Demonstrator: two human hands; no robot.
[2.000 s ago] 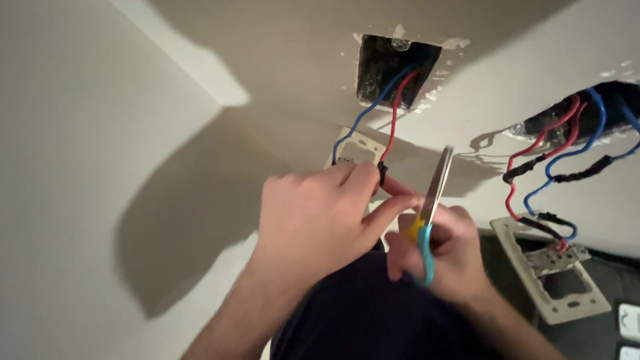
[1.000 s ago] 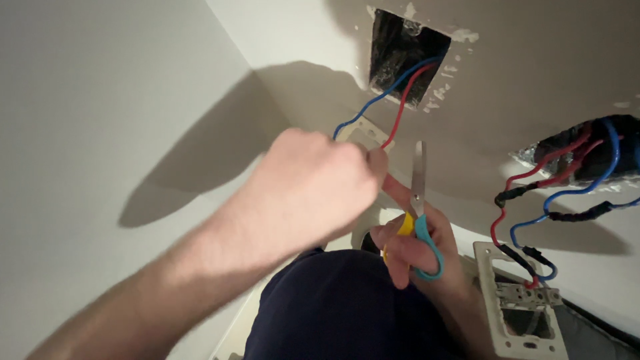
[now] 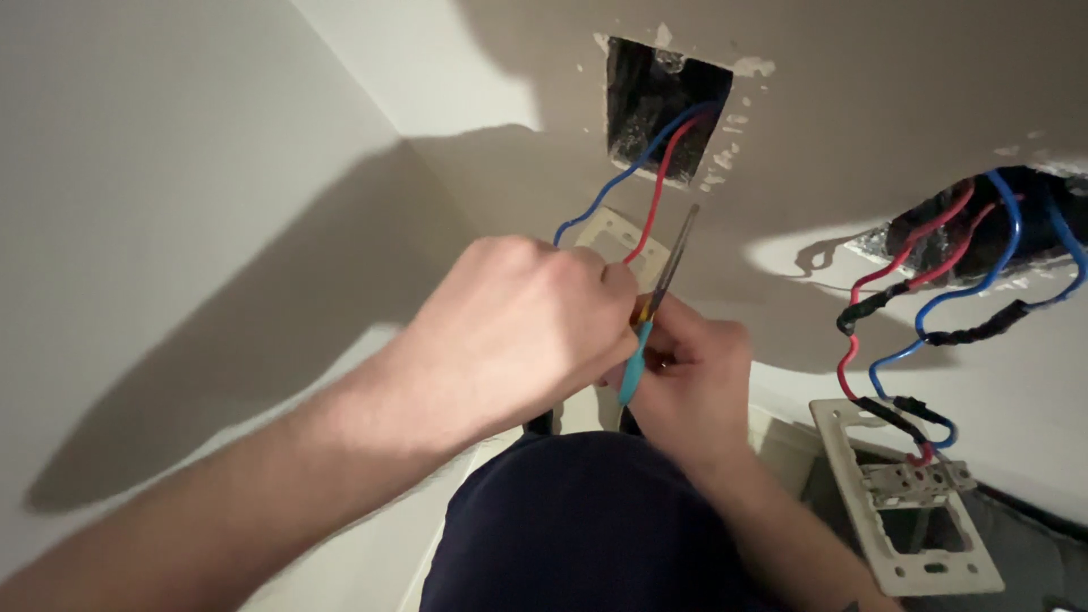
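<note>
My left hand is closed in front of a cream socket frame, at the lower ends of a blue wire and a red wire. Both wires come out of a square wall opening. What its fingers pinch is hidden behind the knuckles. Touching it from the right, my right hand holds scissors with turquoise and yellow handles. Their blades point up and look closed, seen nearly edge-on.
At the right, red and blue wires with black tape joints leave a second wall opening. They run down to another cream socket frame with a terminal block. A dark-clothed knee is below my hands.
The scissors have turned from a flat view to nearly edge-on, and my right hand has closed in against my left hand. My left hand stays by the wire ends.
</note>
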